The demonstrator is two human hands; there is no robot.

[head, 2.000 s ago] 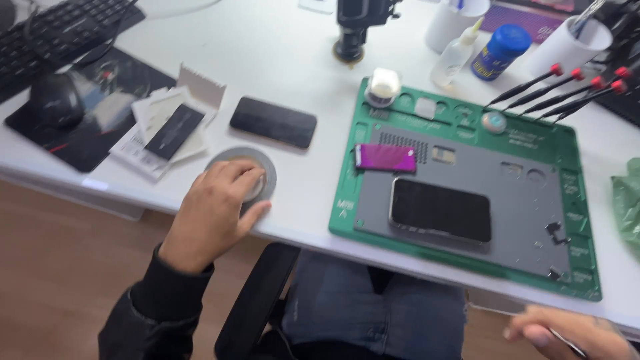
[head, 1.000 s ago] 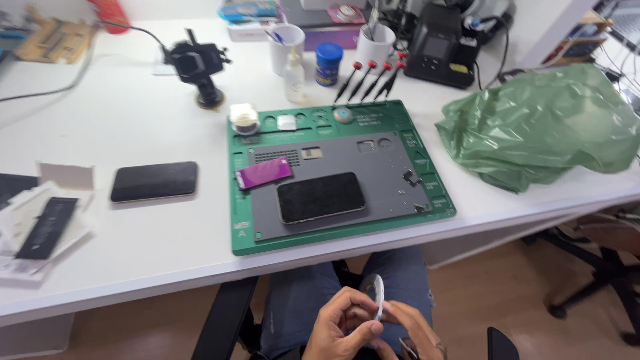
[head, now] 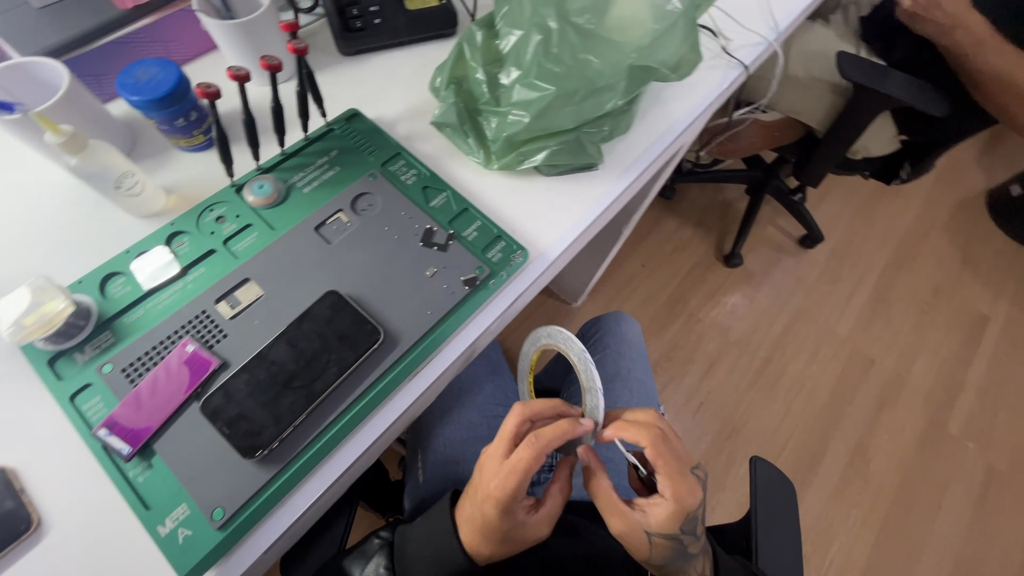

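Note:
A narrow roll of adhesive tape (head: 590,376) stands upright over my lap, its lower edge pinched by the fingers of my left hand (head: 524,472). My right hand (head: 652,480) meets it at the same edge, thumb and forefinger by the tape; a slim tool with a dark handle (head: 640,472) sits within this hand, its kind partly hidden. On the green and gray repair mat (head: 384,264) to the left lies a smartphone (head: 292,372), dark face up. Beside the phone is a shiny purple rectangular piece (head: 158,396). Small dark phone parts (head: 437,238) rest near the mat's right corner.
Several red-capped screwdrivers (head: 246,116) stand along the mat's back edge, near a blue-lidded jar (head: 168,104) and a clear bottle (head: 108,172). A green plastic bag (head: 552,80) lies behind. A chair armrest (head: 776,512) is at my right; another person sits farther right.
The tape roll, under my left hand on the table two seconds ago, is now held over my lap. My right hand has come to it. The view has swung right.

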